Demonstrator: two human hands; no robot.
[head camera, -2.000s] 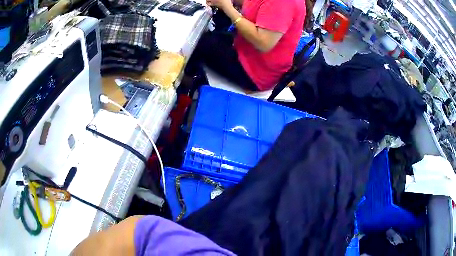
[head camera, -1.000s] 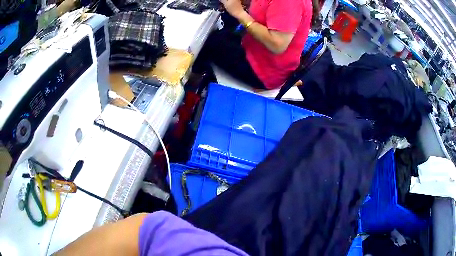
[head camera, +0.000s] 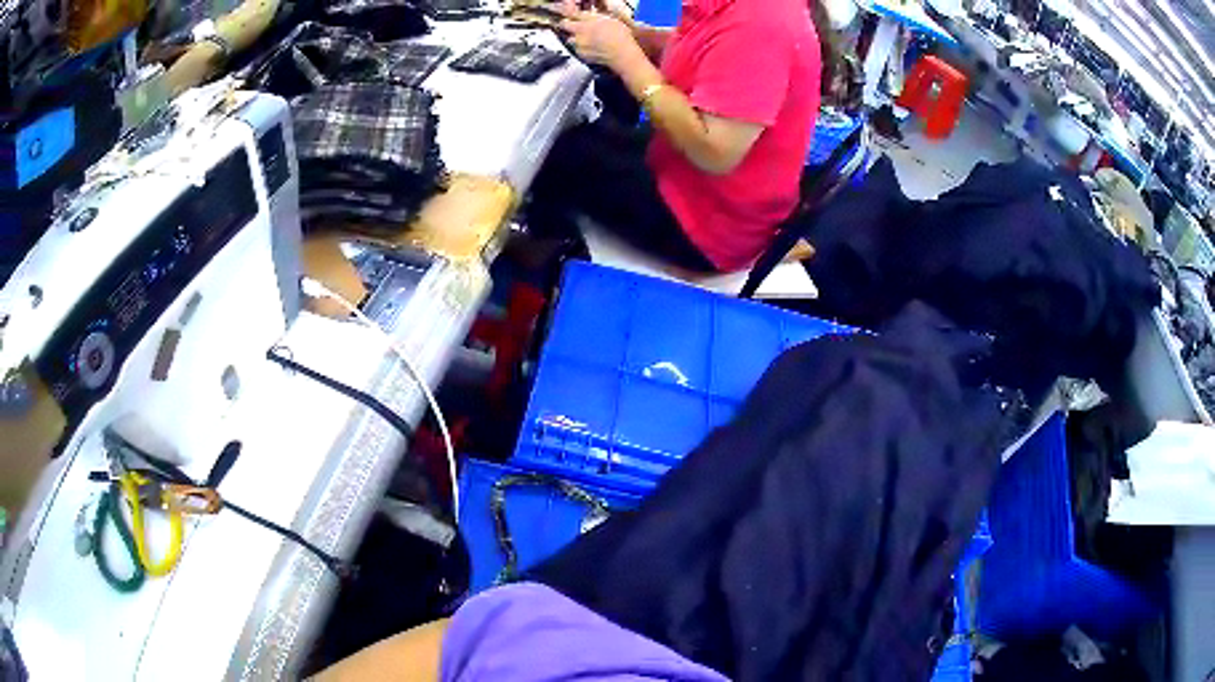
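Neither of my hands shows in the picture. A bare upper arm and purple sleeve of mine enter at the bottom edge, and the arm is cut off below. A large dark navy garment (head camera: 800, 493) lies draped over the blue crates right of the sleeve. The white sewing machine (head camera: 200, 320) stands at the left with its dark control panel. Thread snips (head camera: 137, 533) with green and yellow loops lie on the white table, beside a small orange-brown handled tool (head camera: 191, 498). The needle area is not visible.
Blue crates (head camera: 640, 366) stand right of the table's ruler edge (head camera: 313, 533). A white cable and black cord cross this edge. Plaid cloth (head camera: 367, 140) is stacked behind the machine. A person in a pink shirt (head camera: 740, 120) sits beyond the crates. More dark garments (head camera: 999, 253) lie at right.
The view has shifted slightly, so the machine, table and crates sit lower and further right. My sleeve has moved right in the picture. The navy garment keeps its place on the crates.
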